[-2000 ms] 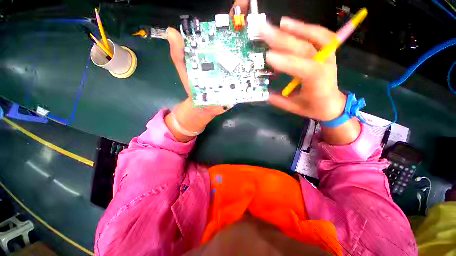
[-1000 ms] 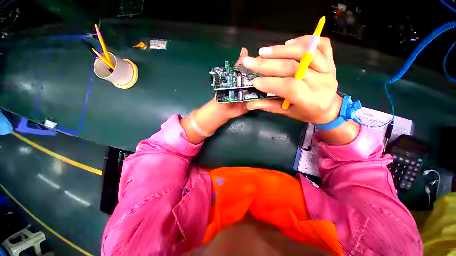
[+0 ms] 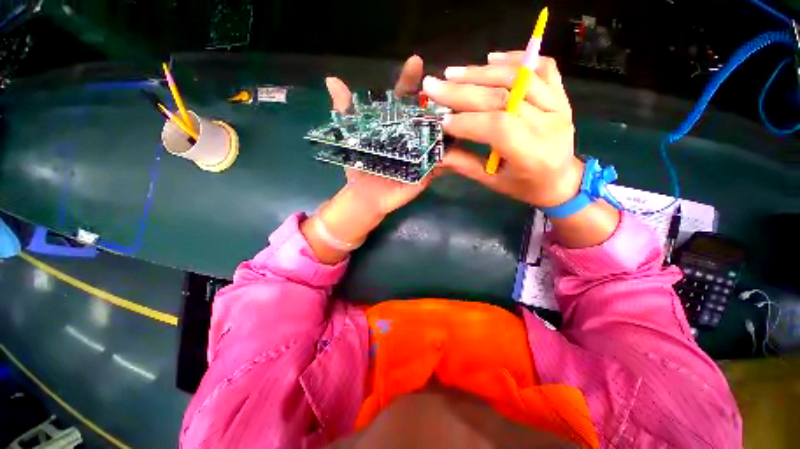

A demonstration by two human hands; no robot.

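Observation:
A stacked board assembly (image 3: 377, 140), two parallel green boards with a gap between them, is held tilted above the bench, seen nearly edge-on. My left hand (image 3: 377, 188) is under it, with fingertips showing behind the boards. My right hand (image 3: 525, 131) touches the right end of the boards with its fingertips and also keeps a yellow marking tool (image 3: 517, 92) with a pale section between its fingers, tip pointing up. A blue wrist strap (image 3: 581, 191) is on my right wrist.
A pen cup (image 3: 203, 142) with yellow sticks and a small orange-tipped item (image 3: 254, 96) are on the green mat at left. Paper forms (image 3: 645, 206), a calculator (image 3: 709, 272) and white cables (image 3: 761, 311) lie at right. A blue coiled cord (image 3: 715, 83) hangs at upper right.
The boards turned from face-on to nearly edge-on, then moved slightly left and now show more of the upper board's top. My right hand moved a little left with the yellow tool.

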